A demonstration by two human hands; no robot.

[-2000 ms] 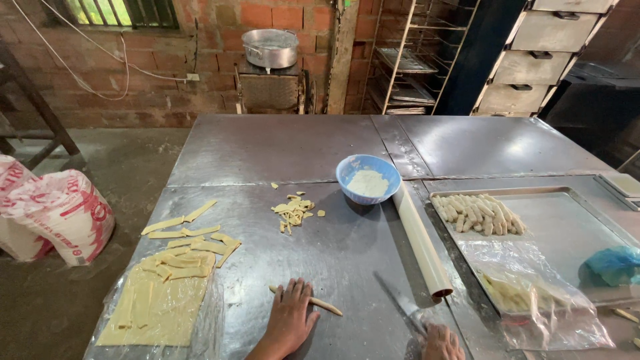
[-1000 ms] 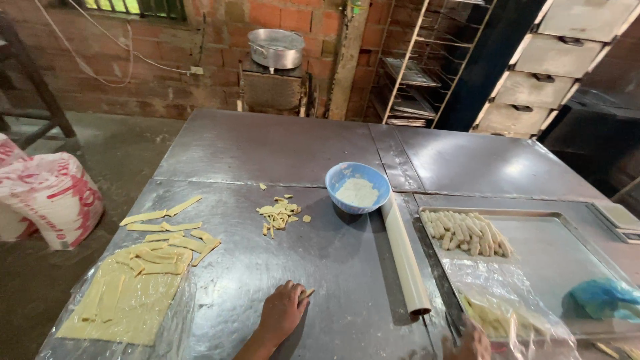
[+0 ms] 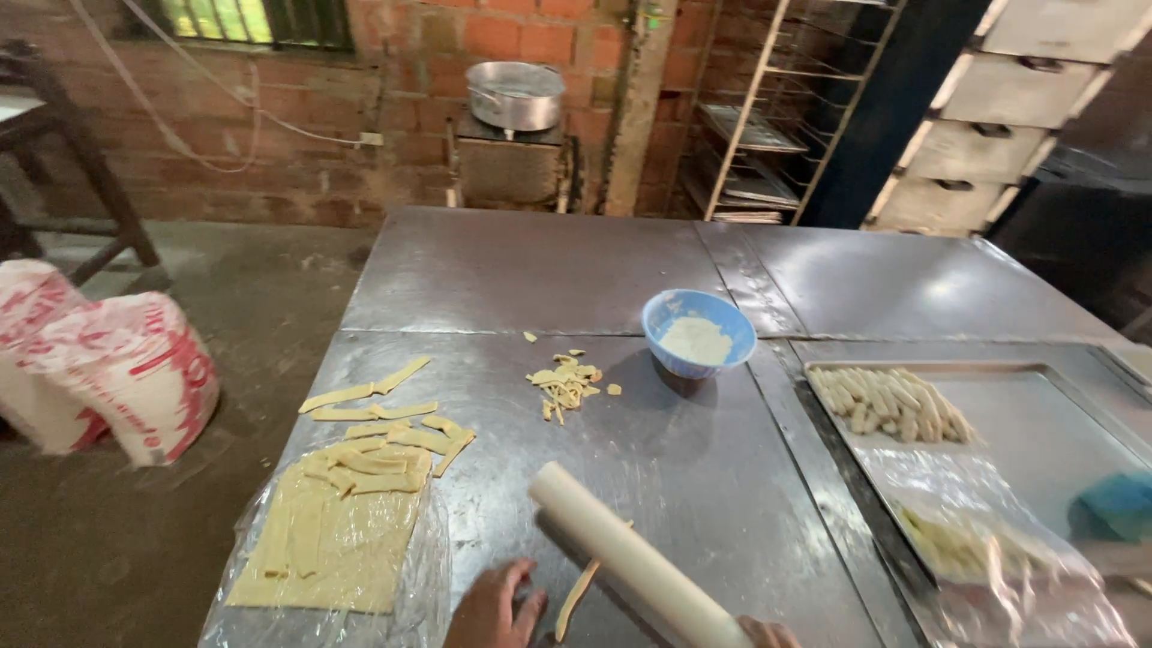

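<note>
A white rolling tube (image 3: 634, 558) lies slantwise over a thin dough strip (image 3: 580, 589), whose ends show on both sides of it. My right hand (image 3: 765, 633) is on the tube's near end, mostly cut off by the bottom edge. Beside the strip, to its left, my left hand (image 3: 498, 607) has its fingers apart and holds nothing. A flat dough sheet (image 3: 333, 540) on clear plastic lies at the left, with cut dough strips (image 3: 387, 459) on and behind it. Dough scraps (image 3: 565, 382) sit mid-table near a blue bowl (image 3: 700, 333) of white powder.
At the right, a metal tray (image 3: 1035, 387) holds a pile of short dough sticks (image 3: 886, 403), a plastic bag (image 3: 976, 531) with pale pieces and a blue item (image 3: 1116, 506). Printed sacks (image 3: 135, 369) stand on the floor at left. A metal pot (image 3: 515, 97) stands beyond the metal table (image 3: 531, 270).
The tube, which lay beside the blue bowl and the tray, is now slanted over the dough strip with my right hand on it. My left hand has come off the strip.
</note>
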